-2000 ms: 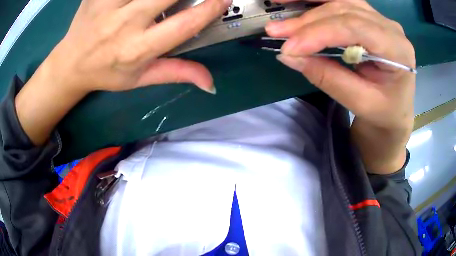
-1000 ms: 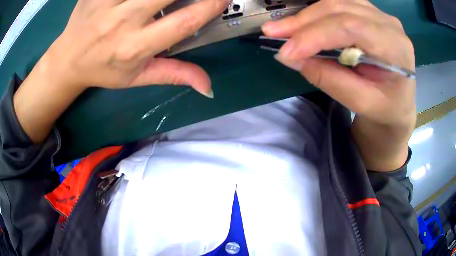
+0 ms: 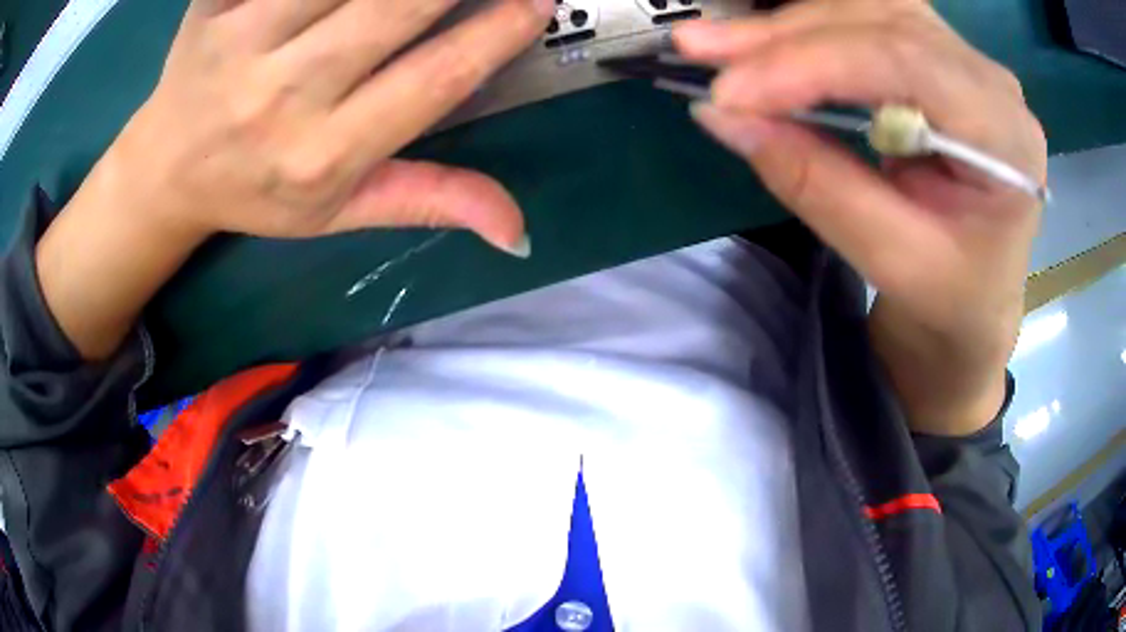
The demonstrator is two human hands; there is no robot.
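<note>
The metal fixture, a silver bar with dark slots and holes, lies at the top edge and is partly cut off. My left hand rests over its left part, fingers spread across it and thumb apart; whether it grips the bar is hidden. My right hand holds tweezers pen-like, with a yellowish wrap around the middle. The dark tweezer tips point left, over the fixture's near edge, and are blurred. No small part can be made out at the tips.
The green bench mat bears white scratch marks near its front edge. A dark tray corner is at the top right. A white stripe curves at the top left. Grey floor with a yellow line and a blue object lie at the right.
The tweezer tips have moved from the mat just in front of the fixture up over its near edge. My right hand has shifted slightly right. My left hand has barely moved.
</note>
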